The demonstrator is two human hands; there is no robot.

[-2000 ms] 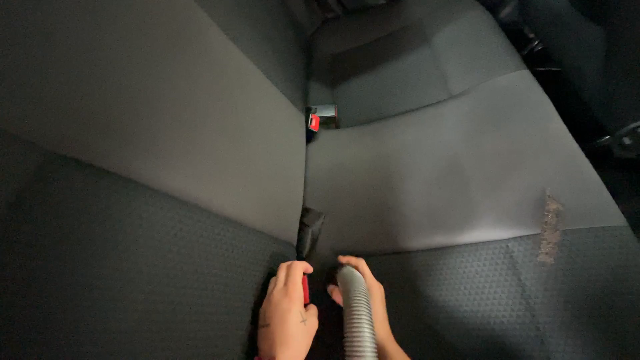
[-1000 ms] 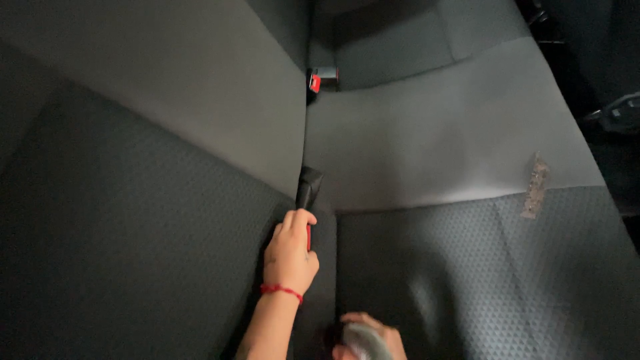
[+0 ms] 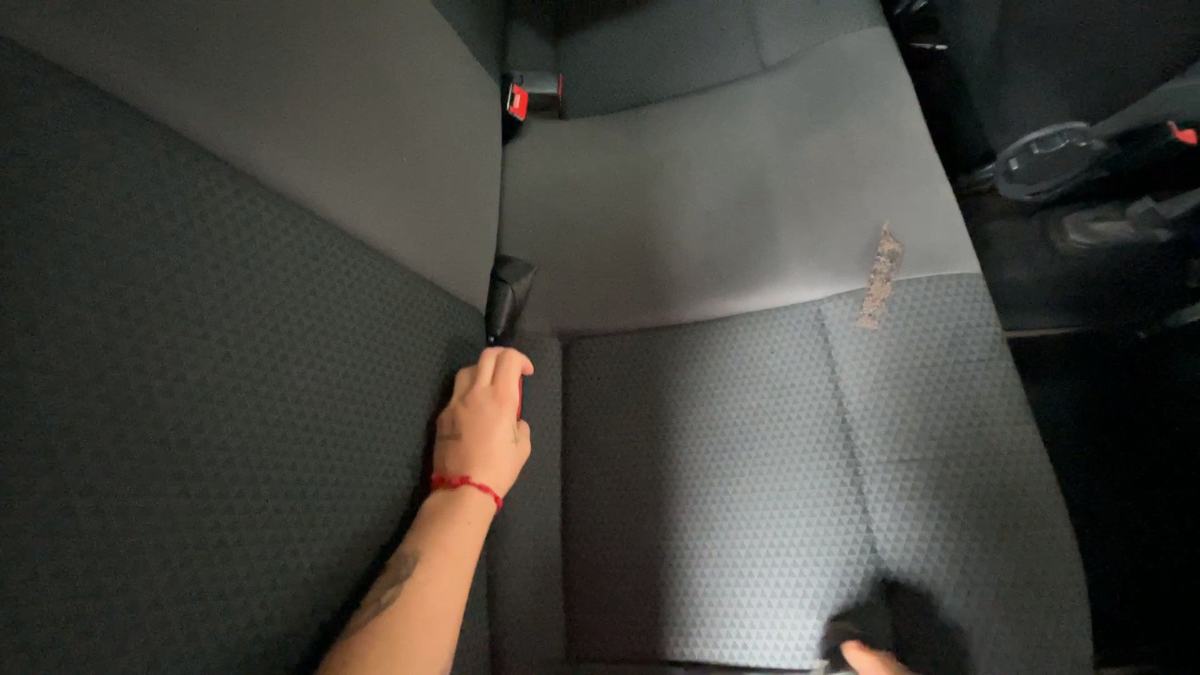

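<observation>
On a car's rear bench seat (image 3: 741,422), my left hand (image 3: 483,422), with a red bracelet at the wrist, grips a seat belt buckle with a red part (image 3: 521,396) in the crease between backrest and cushion. Just beyond its fingers a black buckle or strap piece (image 3: 511,291) sticks out of the crease. My right hand (image 3: 867,658) shows only by a finger or thumb at the bottom edge, against a dark nozzle-like end (image 3: 848,633) over the patterned cushion. The rest of that hand and the hose are out of view.
The patterned backrest (image 3: 234,375) rises on the left. Farther along the crease sits another buckle with a red button (image 3: 517,100). A brownish, worn-looking strip (image 3: 879,281) lies on the cushion near its front edge. Beyond that edge are a dark floor and a grey plastic part (image 3: 1050,161).
My right hand, with the grey ribbed hose seen earlier, has moved away from the crease, right and toward the bottom edge. My left hand stays at the buckle.
</observation>
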